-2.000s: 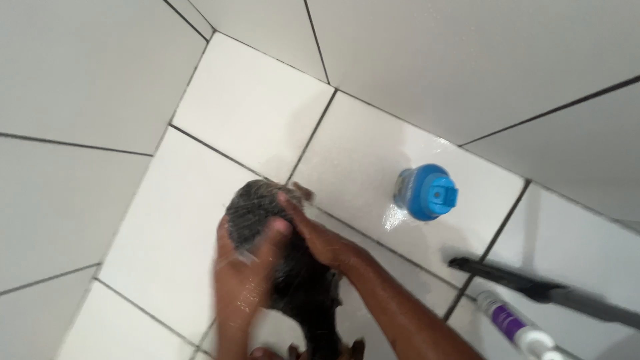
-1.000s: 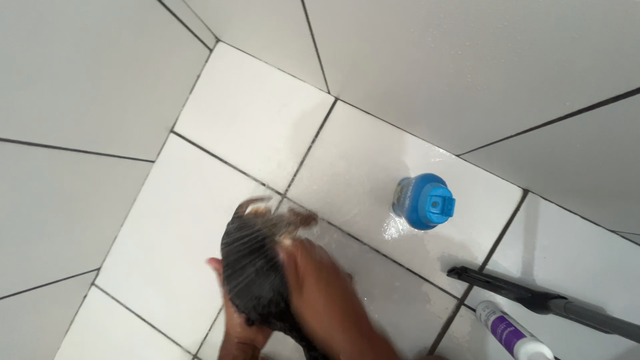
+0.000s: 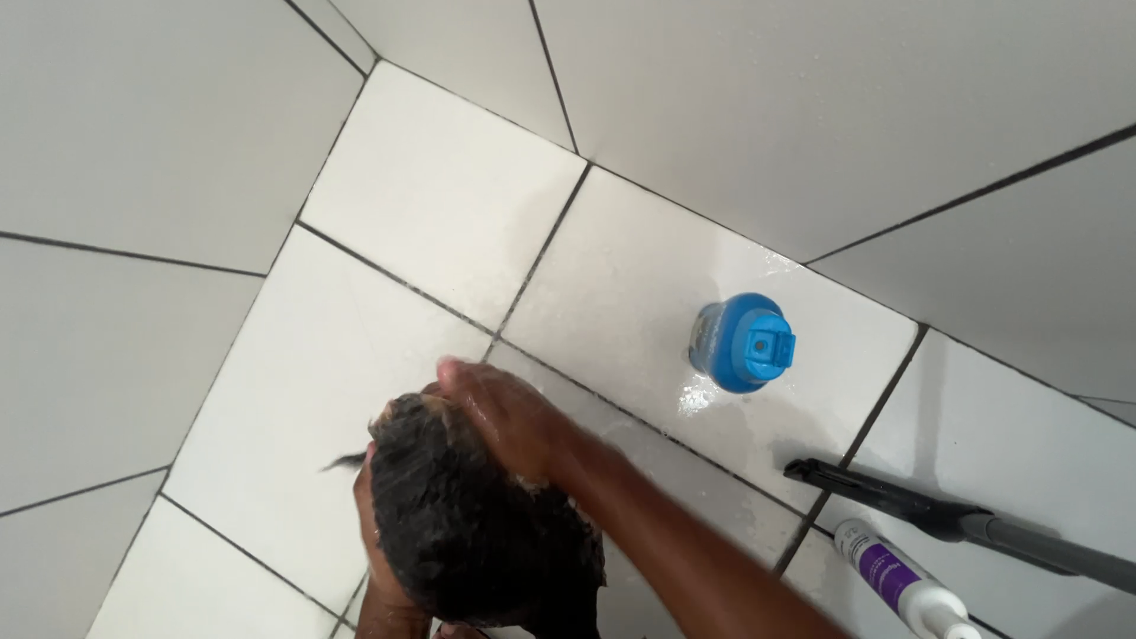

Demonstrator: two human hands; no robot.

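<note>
A wet, black-furred small animal (image 3: 470, 524) with some tan fur at its upper end is between my hands at the bottom centre; which kind it is, I cannot tell. My left hand (image 3: 382, 559) cups its left side, most of the fingers hidden behind the fur. Across its upper right side lies my right hand (image 3: 510, 426), fingers together and bent over the fur. A thin dark tuft (image 3: 344, 461) sticks out at the left, near my left fingertips. To the right, a clear bottle with a blue flip-top cap (image 3: 754, 344) stands on the wet floor.
White wall tiles (image 3: 710, 98) meet the white floor tiles (image 3: 444, 195) in a corner. At the lower right lie a black squeegee-like tool with a grey handle (image 3: 923, 506) and a white bottle with a purple label (image 3: 892, 568). Water glistens around the blue-capped bottle.
My right hand, seen lower on the fur a second ago, is now at the animal's upper end. The animal sits lower in view. The bottles and the black tool have not moved.
</note>
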